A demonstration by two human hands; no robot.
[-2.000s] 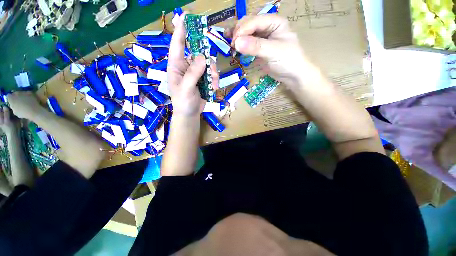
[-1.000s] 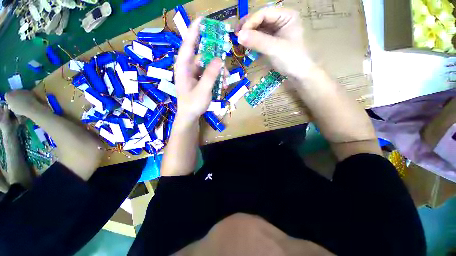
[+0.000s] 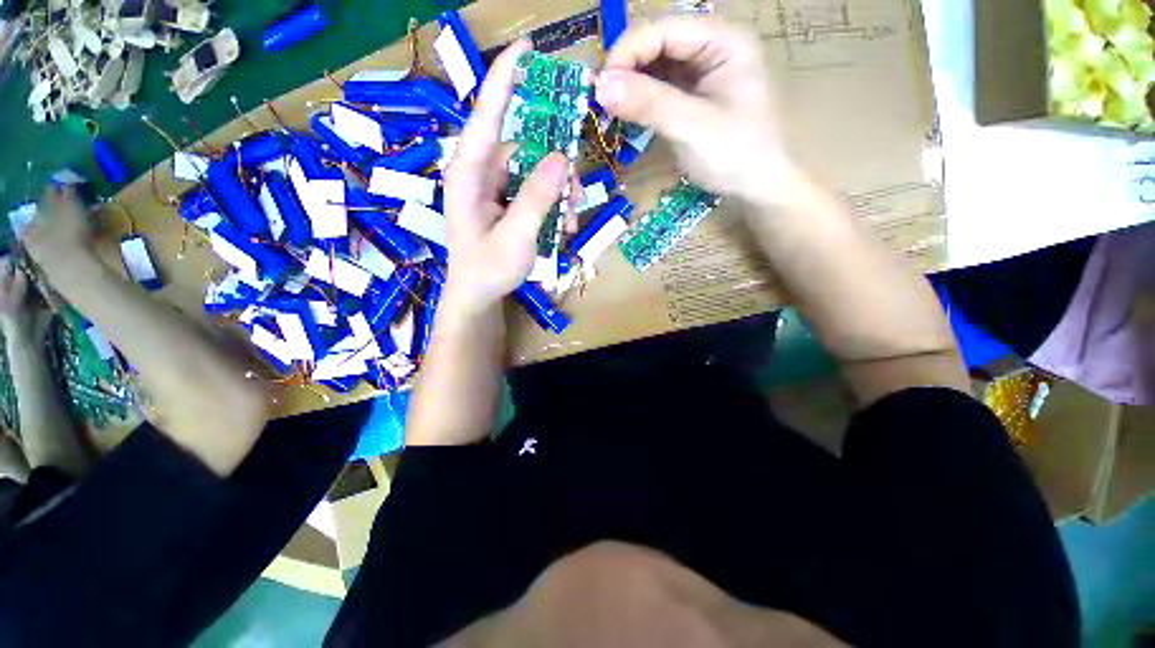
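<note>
My left hand (image 3: 488, 222) holds a green circuit board panel (image 3: 547, 112) upright, thumb across its front and fingers behind it. My right hand (image 3: 690, 95) has thumb and forefinger pinched together at the panel's upper right edge. Thin battery leads (image 3: 611, 133) hang below those fingertips; the plug between them is too small to make out. Blue battery packs with white labels lie in a heap (image 3: 323, 209) left of my left hand, and a few lie under and right of the panel.
A spare panel (image 3: 669, 225) lies on the brown cardboard sheet (image 3: 836, 152). At right is a carton with yellow pieces (image 3: 1099, 63) and a person's pale purple sleeve (image 3: 1108, 329). Another worker's arms (image 3: 152, 336) reach in at left. Pale pieces (image 3: 95, 51) lie at upper left.
My left hand and the panel have moved right and turned the panel's face more to view, close to my right fingertips. The worker at left raised a hand; the purple sleeve shifted.
</note>
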